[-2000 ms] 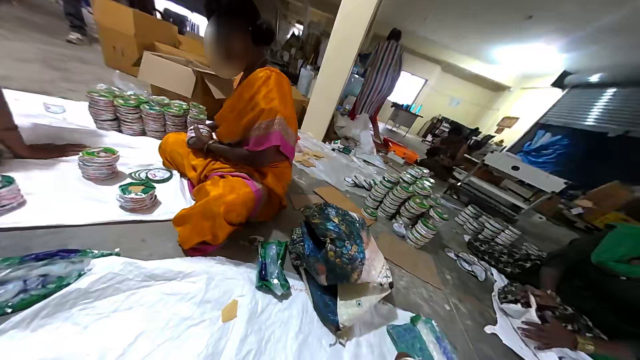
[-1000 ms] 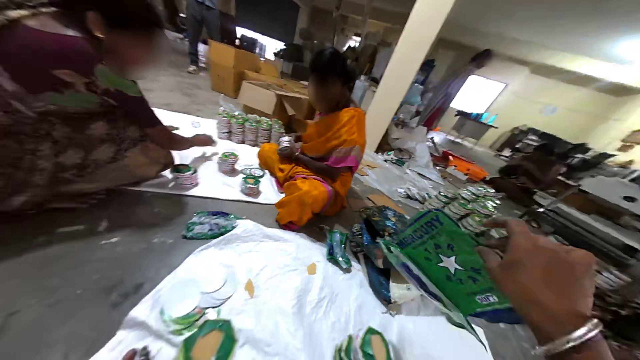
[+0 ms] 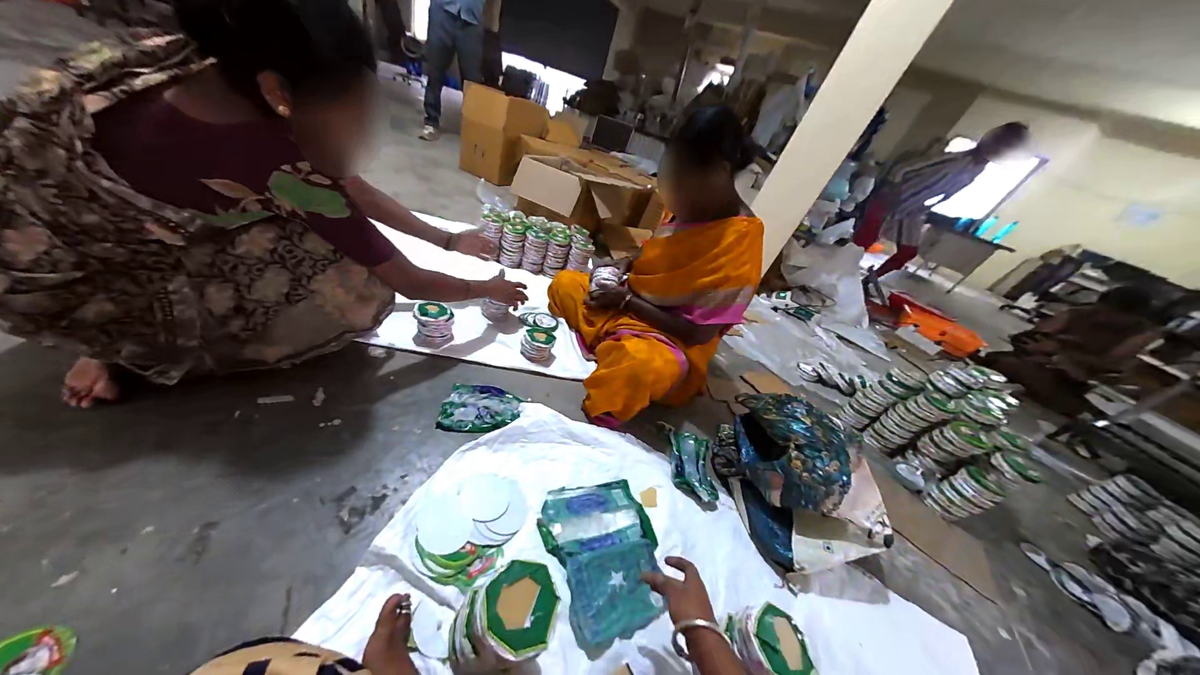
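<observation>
My right hand point(image 3: 682, 595), with a metal bangle at its wrist, reaches over the white cloth point(image 3: 806, 623). Its fingers are apart at the right edge of a green printed plastic packet point(image 3: 614, 586), which lies flat. Left of the packet stands a stack of round discs with a green-rimmed top point(image 3: 520, 609); another such stack point(image 3: 773, 642) is just right of my wrist. White round discs point(image 3: 483, 511) lie loosely over green-printed ones point(image 3: 459, 562). A bare foot point(image 3: 389, 637) shows at the lower edge. My left hand is not visible.
A person crouches at left, hands near disc stacks point(image 3: 433, 323) on another white sheet point(image 3: 403, 333). A second person in orange sits ahead, holding discs. A dark patterned bag point(image 3: 797, 455) lies beyond the cloth. More disc stacks point(image 3: 956, 450) stand at right, cardboard boxes point(image 3: 572, 187) behind.
My right hand held the green packet raised at right a second ago; hand and packet are now down at the cloth's middle. The crouching person's hands have reached towards the stacks.
</observation>
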